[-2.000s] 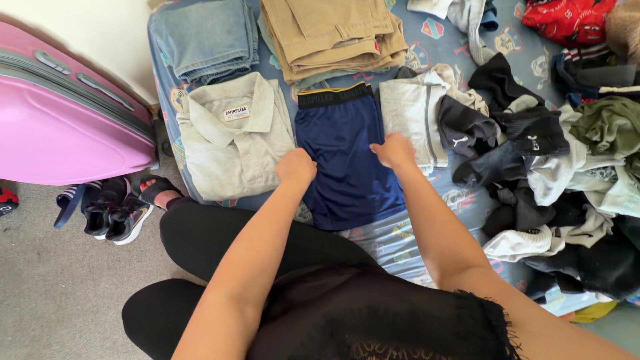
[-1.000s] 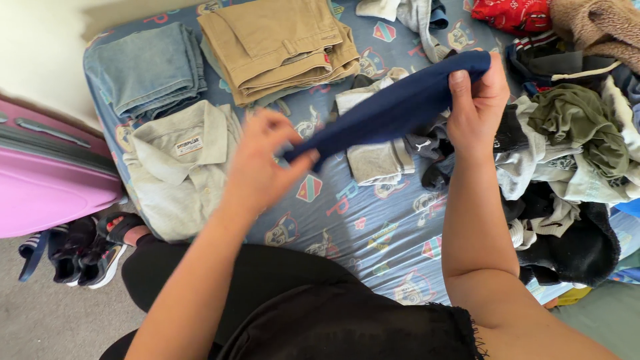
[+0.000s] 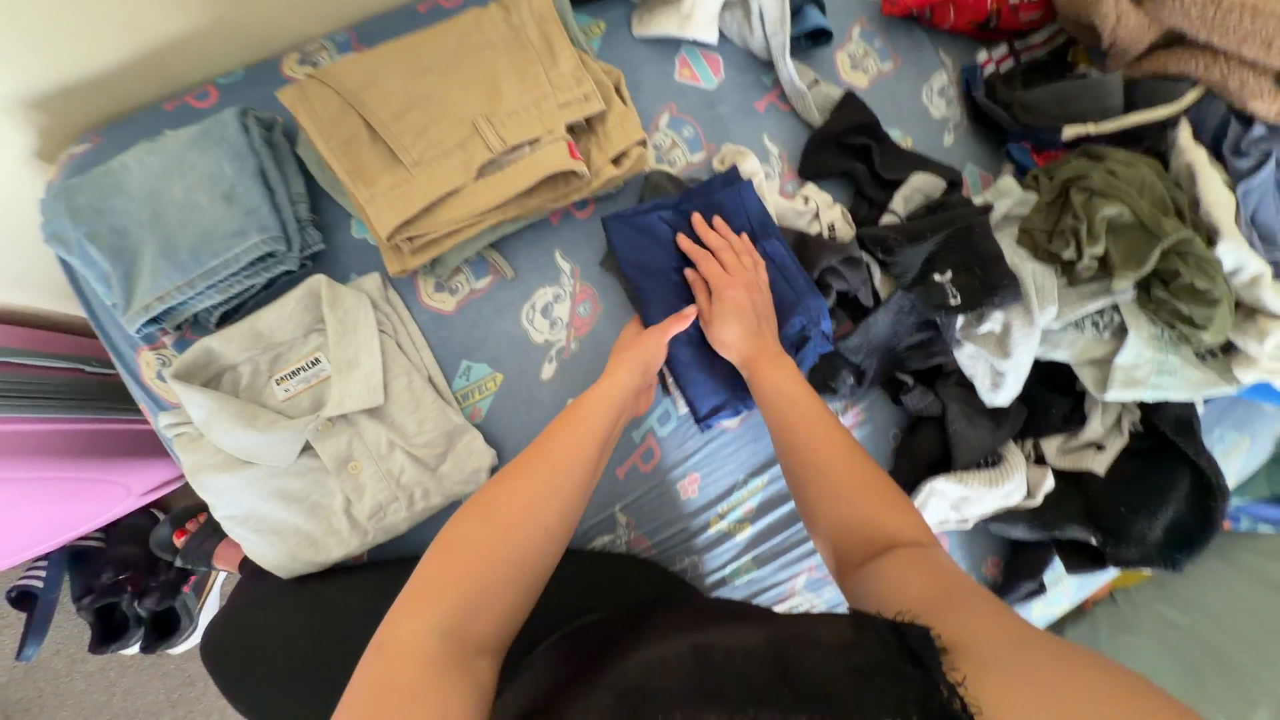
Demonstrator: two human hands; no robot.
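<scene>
Folded navy shorts (image 3: 715, 310) lie at the middle of the bed, on top of other folded clothing that is mostly hidden. My right hand (image 3: 732, 290) rests flat on the shorts with its fingers spread. At their left edge is my left hand (image 3: 648, 362), its thumb over the cloth; the fingers are partly hidden, so I cannot tell if they grip it. A folded light grey polo shirt (image 3: 330, 430) is left of my left arm. Behind it are folded light blue jeans (image 3: 180, 215), and beside those a stack of folded tan trousers (image 3: 450, 120).
A loose heap of socks and dark clothes (image 3: 960, 400) covers the right side of the patterned bed sheet (image 3: 550, 300), with an olive green garment (image 3: 1140, 240) on it. A pink suitcase (image 3: 70, 480) and shoes (image 3: 140, 600) are on the floor at the left.
The navy shorts, lying flat two seconds ago and held up in both hands one second ago, are now folded and down on the grey folded clothing. My right hand has let go and lies flat on them.
</scene>
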